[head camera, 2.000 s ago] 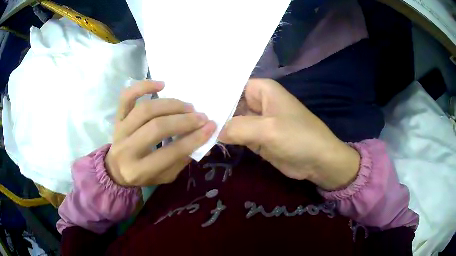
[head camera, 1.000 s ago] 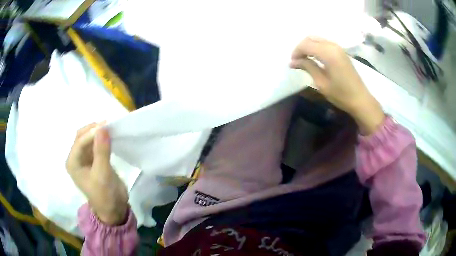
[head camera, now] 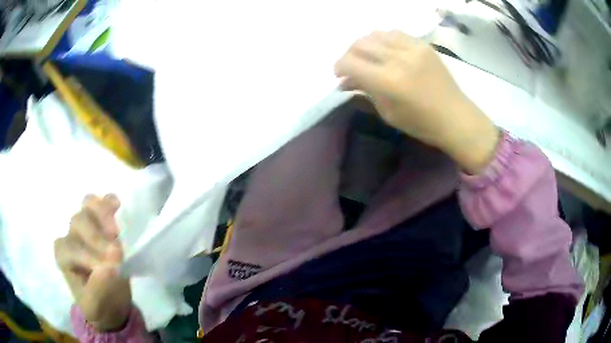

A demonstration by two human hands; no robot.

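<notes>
A large white fabric piece (head camera: 234, 87) hangs over the table's front edge, overexposed so its surface detail is lost. Its lower border runs slanting between my hands. My left hand (head camera: 97, 264), at the lower left and slightly blurred, holds the fabric's lower left end near the thumb. My right hand (head camera: 409, 90), at the upper middle, holds the border further up at the table edge, with the fingertips partly hidden.
A crumpled white fabric heap (head camera: 40, 194) lies at left, with a yellow strap-like strip (head camera: 97, 124) beside it. Dark cables and tools (head camera: 526, 37) lie on the white table (head camera: 576, 87) at upper right. My lap (head camera: 288, 194) is below the cloth.
Over the last second, the cloth and my right hand have shifted left in view. My left hand is lower and further left, and the border slants more steeply. Earlier both hands pinched one corner over my lap.
</notes>
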